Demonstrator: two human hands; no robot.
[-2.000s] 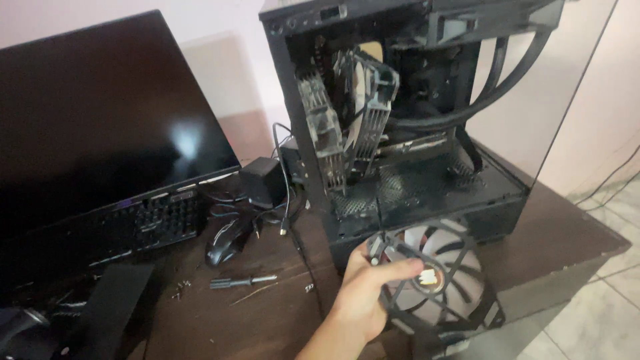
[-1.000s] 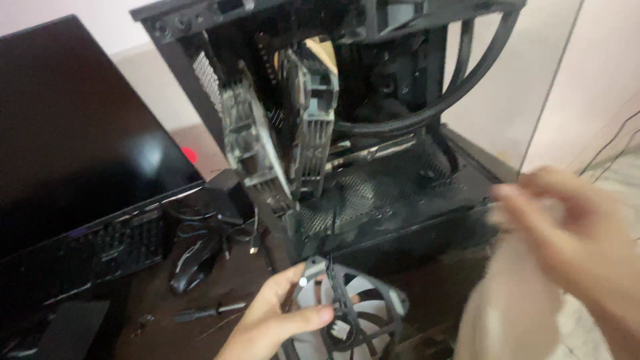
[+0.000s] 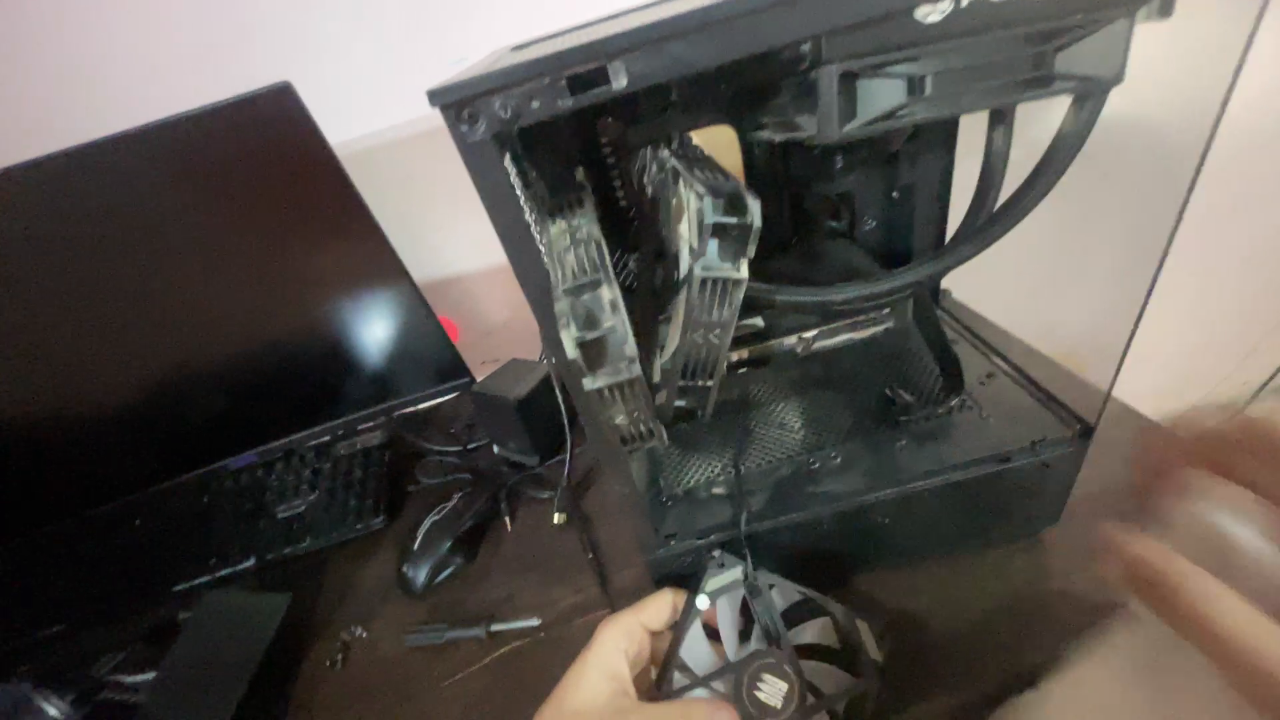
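My left hand (image 3: 625,665) grips the corner and side of a black-framed case fan with pale blades (image 3: 820,640), low in the view, in front of the computer case. A thin cable runs from the fan up towards the case. My right hand (image 3: 1190,560) is a motion blur at the right edge, beside the case; its fingers look spread, and whether it holds anything cannot be told. The black computer case (image 3: 960,500) stands open at the front side, with a graphics card or similar finned part (image 3: 715,290), another finned bracket-like part (image 3: 595,310) and thick black tubes (image 3: 1040,210) inside.
A monitor (image 3: 200,300) and a keyboard (image 3: 290,500) stand at the left. Beside the case lie a black mouse (image 3: 435,550), a black box-shaped speaker (image 3: 520,410) and loose cables. A screwdriver (image 3: 470,631) and several small screws (image 3: 345,645) lie on the dark tabletop.
My right hand, out of view two seconds ago, came in at the right by one second ago and is now farther right. My left hand still holds the fan.
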